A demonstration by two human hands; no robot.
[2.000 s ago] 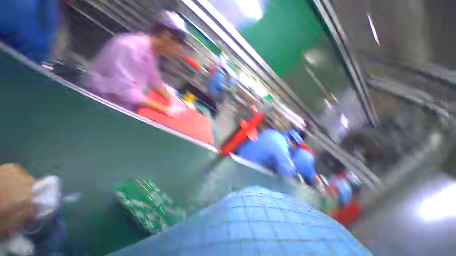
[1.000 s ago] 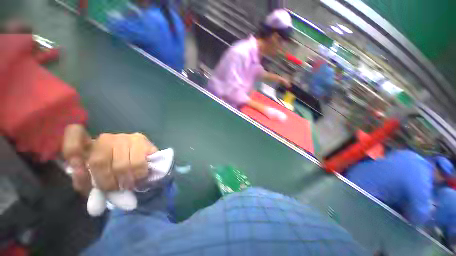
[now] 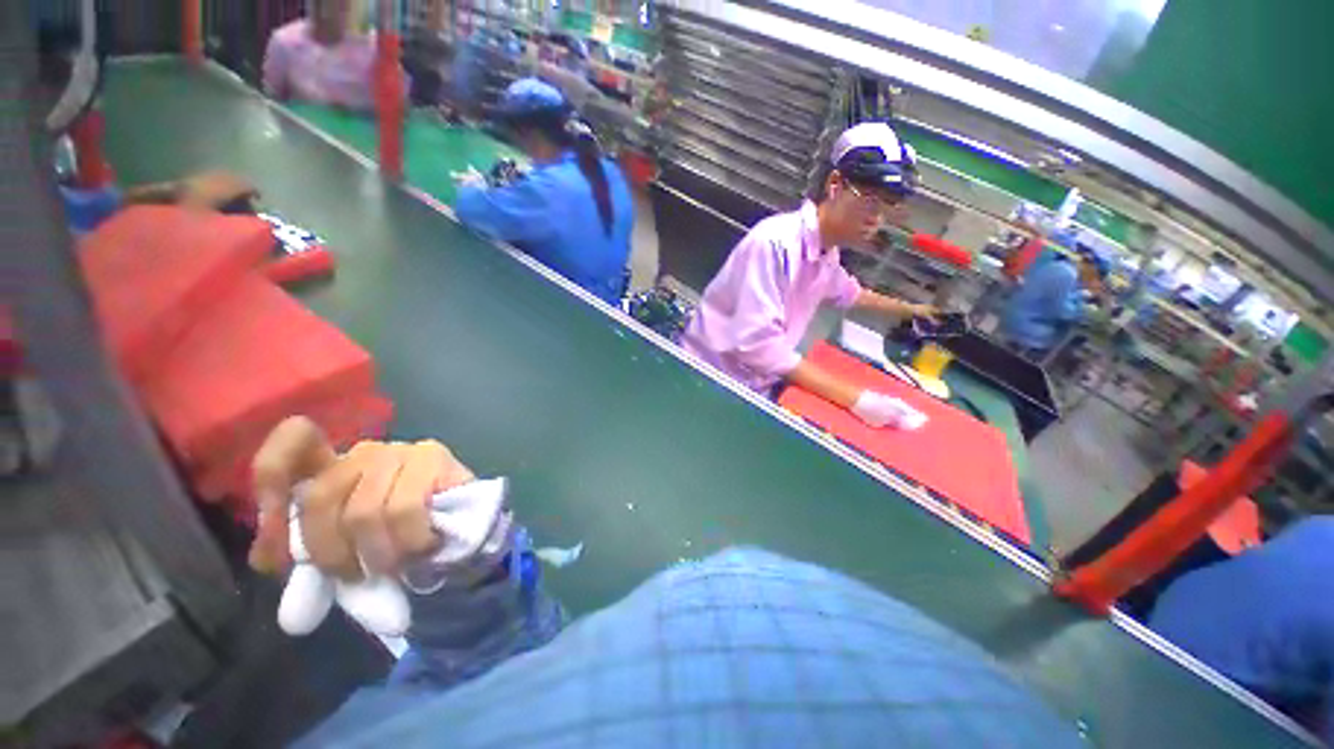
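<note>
My left hand [image 3: 366, 505] is near the left edge of the green work surface. Its bare fingers are curled around a white glove [image 3: 468, 515]. Part of the glove shows at the wrist side and two white glove fingers hang below the fist. One bare finger or thumb sticks up at the far left. A blue checked sleeve runs from the wrist towards the bottom. My right hand is not in view. Blue checked cloth fills the bottom middle.
Red foam-like slabs [image 3: 264, 373] are stacked just beyond my hand, beside a grey metal frame [image 3: 88, 644]. The long green conveyor [image 3: 585, 424] runs diagonally. Opposite, a person in pink [image 3: 768, 300] has a gloved hand on a red mat [image 3: 936, 454]. A red-wrapped post [image 3: 1178, 512] stands at right.
The view has swung left. The red slabs and more of the conveyor show now. The green circuit board near my clothing has left the view. My left hand stays closed on the glove.
</note>
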